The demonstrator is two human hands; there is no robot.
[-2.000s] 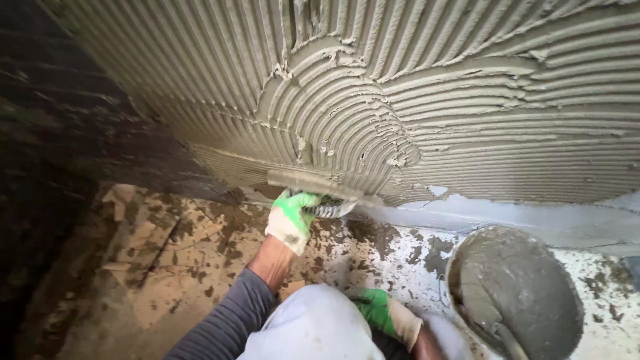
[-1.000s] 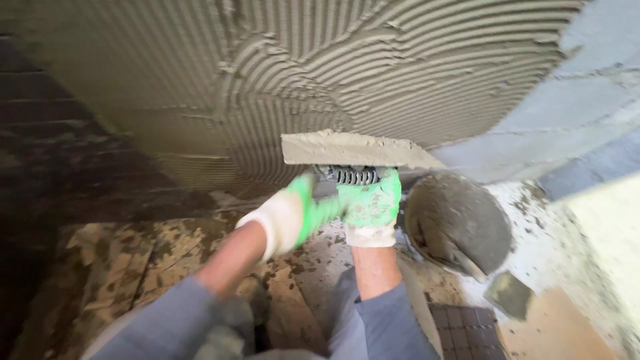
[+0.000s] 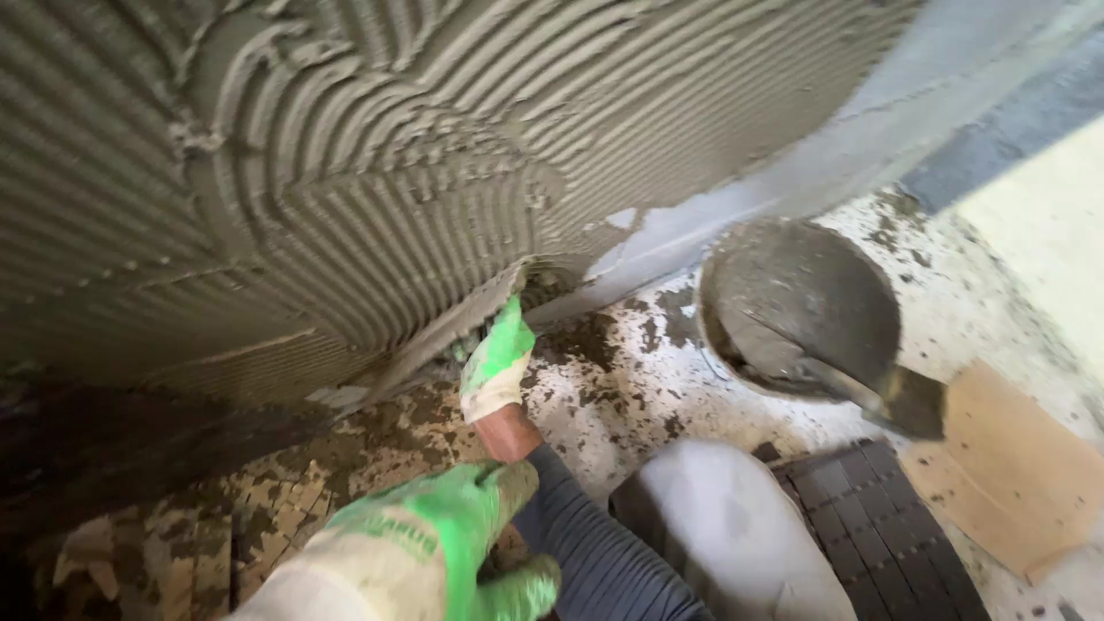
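Note:
My right hand (image 3: 500, 362), in a green and white work glove, grips a mortar-coated trowel (image 3: 457, 323) at the foot of the wall. The long blade lies tilted against the wall; its handle is mostly hidden. Ridged grey mortar (image 3: 388, 207) covers the wall in straight and curved combed lines. Nearer the camera, my left hand (image 3: 440, 535) holds nothing, its thumb apart from the fingers, over my right forearm. A bucket (image 3: 703, 319) of grey mortar stands to the right, with a tool (image 3: 832, 384) leaning in it.
Right of my raised knee (image 3: 733, 526) lies a sheet of dark mosaic tiles (image 3: 880, 535). Beyond it are a piece of cardboard (image 3: 1009, 474) and a dark squarish piece (image 3: 916, 404) by the bucket. Mortar splashes mark the floor (image 3: 595, 388). A bare grey wall strip (image 3: 733, 203) runs behind the bucket.
The trowel was in my left hand two seconds ago; both hands met at it one second ago. Now my right hand has it against the lower wall, and my left hand has come away.

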